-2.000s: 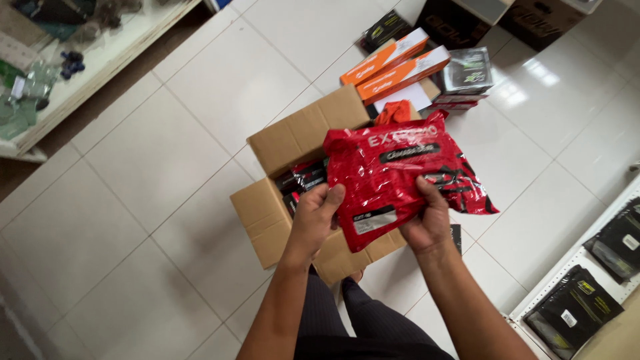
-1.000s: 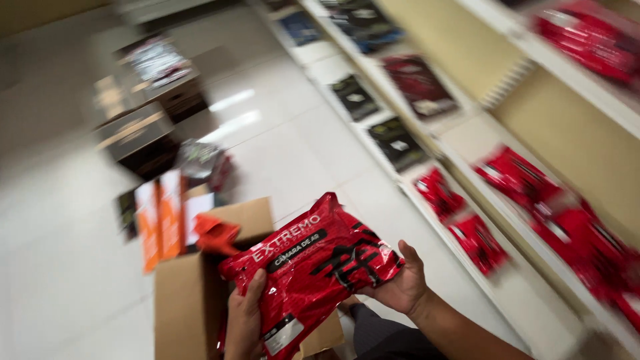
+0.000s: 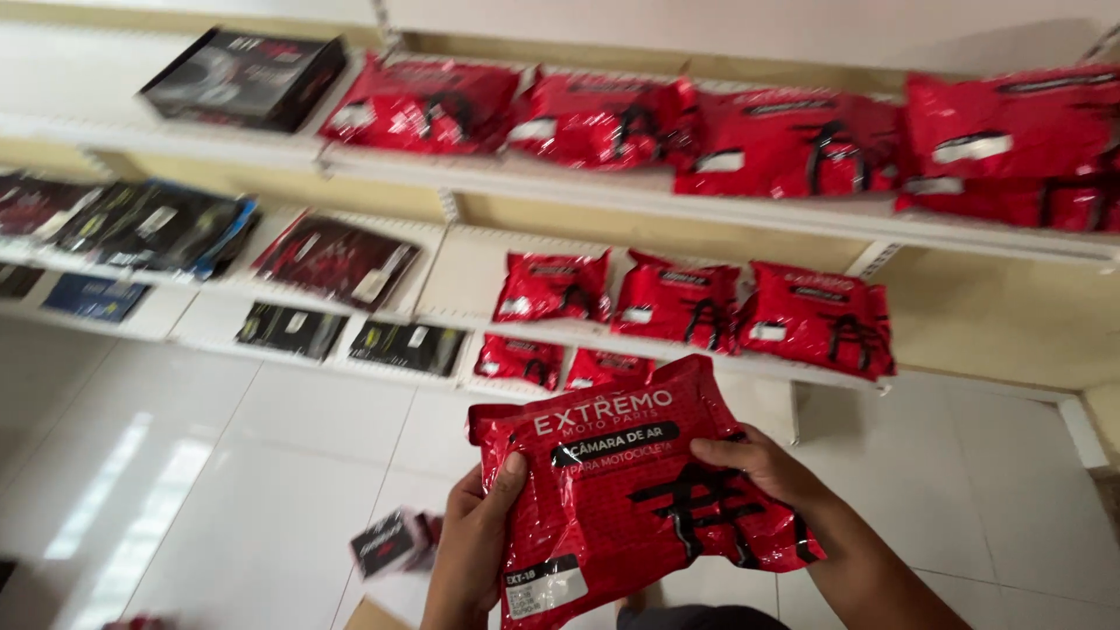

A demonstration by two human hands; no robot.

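Note:
A red plastic packet of a motorcycle inner tube (image 3: 612, 499), marked Extremo, is held by its two sides in front of me, printed face up. My left hand (image 3: 481, 525) grips its left side, thumb on top. My right hand (image 3: 770, 472) grips the right side near the upper corner, thumb also on the front; the other fingers of both hands are largely hidden behind the packet. Beyond it, similar red packets lie on the middle shelf, among them a red packet (image 3: 818, 315) at its right end, and more, such as this red packet (image 3: 787, 140), line the upper shelf.
White metal shelving (image 3: 612, 188) spans the view ahead. A black box (image 3: 249, 79) lies on the upper shelf, dark packaged goods (image 3: 157, 223) further down at left. Below are a small dark box (image 3: 389, 542) on the tiled floor and part of a cardboard box (image 3: 376, 615) at the bottom edge.
The view has swung from the open carton on the floor to the shelves. Both hands still hold the red packet.

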